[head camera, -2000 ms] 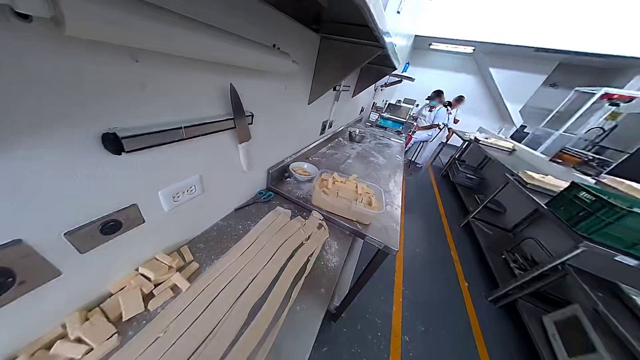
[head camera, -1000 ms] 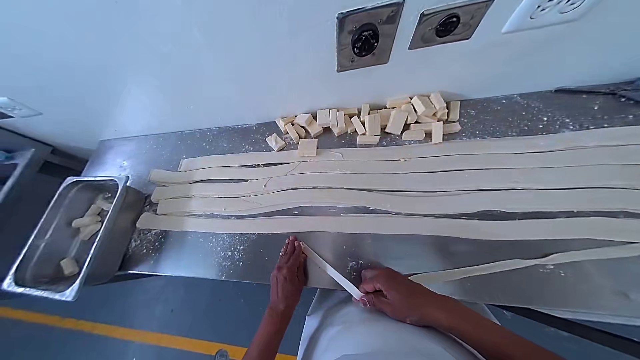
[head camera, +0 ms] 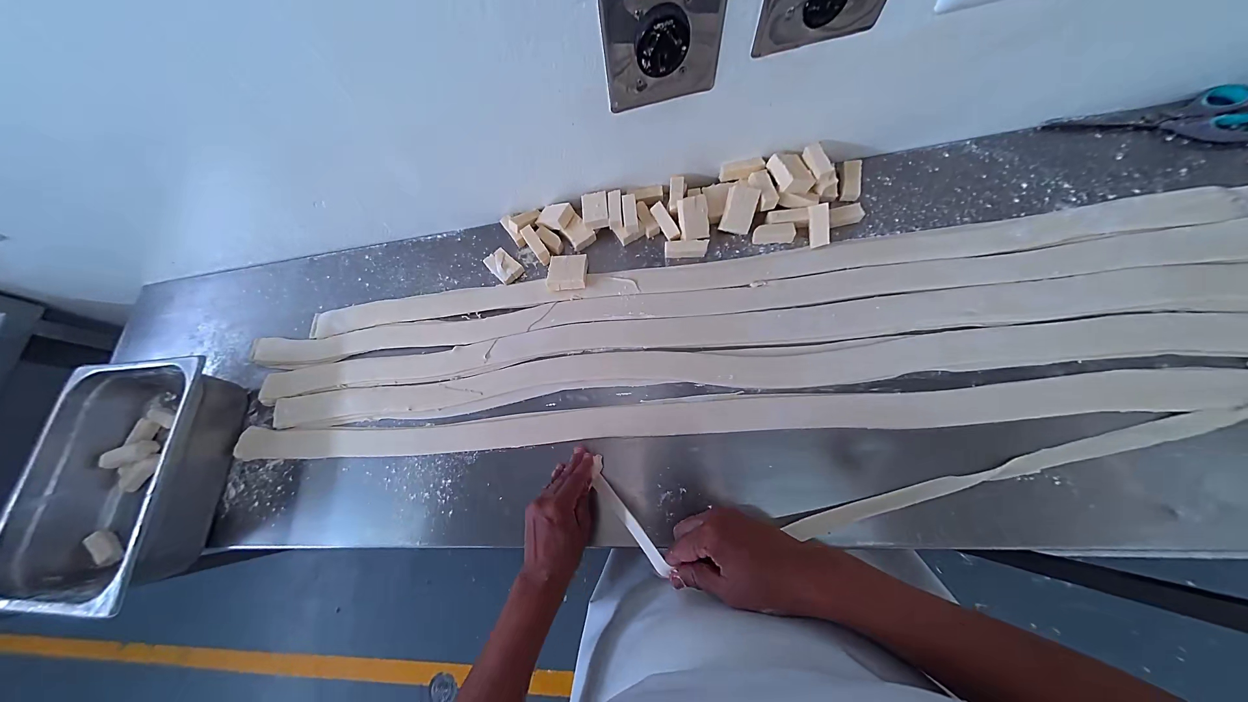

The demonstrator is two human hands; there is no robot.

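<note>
My right hand [head camera: 726,558] pinches a thin dough strip [head camera: 632,522] at its lower end, by the table's front edge. At the strip's upper end, my left hand [head camera: 561,512] rests on the steel with its fingers close together; whether it grips the dough cannot be told. Several long flat dough strips [head camera: 682,417] lie side by side across the table behind both hands. A narrower dough length [head camera: 907,497] runs from near my right forearm toward the right. Cut cheese-like blocks [head camera: 741,208] are heaped along the wall, one of them on the rearmost strip.
The floured steel table [head camera: 370,507] backs onto a white wall with metal outlet plates [head camera: 663,49]. A deep steel pan [head camera: 136,575] holding several pale pieces stands at the left end. Teal-handled scissors [head camera: 1204,119] lie at the back right.
The view has swung from along the room down to the table. Both hands, out of sight two seconds ago, are now in view with the thin dough strip between them.
</note>
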